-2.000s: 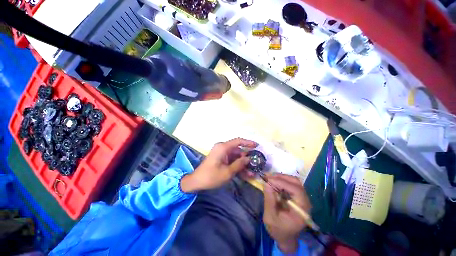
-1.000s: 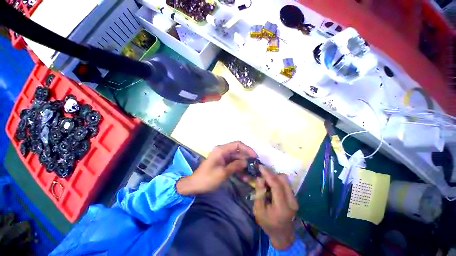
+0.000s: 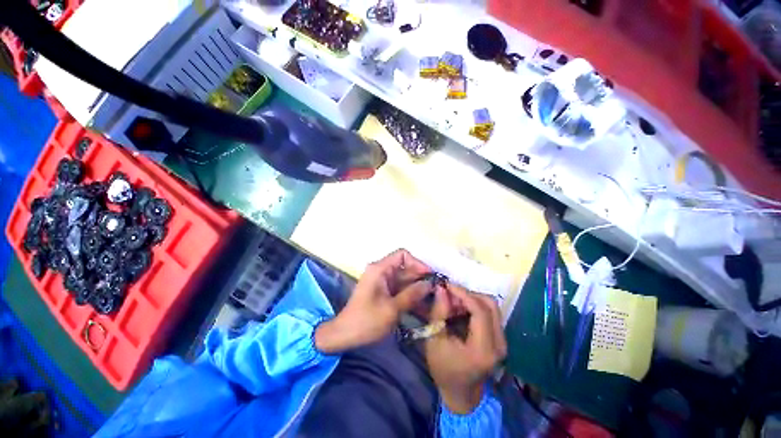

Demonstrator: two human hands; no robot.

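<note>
A small dark round unit (image 3: 437,280) is held between both hands at the near edge of the pale yellow mat (image 3: 411,205). My left hand (image 3: 377,301) pinches it from the left with thumb and fingers. My right hand (image 3: 465,342) touches it from the right with its fingertips. A pale tan stick-like hand tool (image 3: 424,330) lies across my right palm, its end pointing left. The fingers hide most of the unit.
A red tray (image 3: 175,274) heaped with black units (image 3: 94,231) stands at left. A hanging screwdriver (image 3: 317,147) is above the mat. A white shelf (image 3: 505,68) holds small batteries (image 3: 450,67). Dark and blue sticks (image 3: 551,291) and a yellow note sheet (image 3: 623,334) lie at right.
The hand tool has turned from pointing down right to lying in my right palm. My right fingertips have moved onto the unit. The whole view has shifted slightly.
</note>
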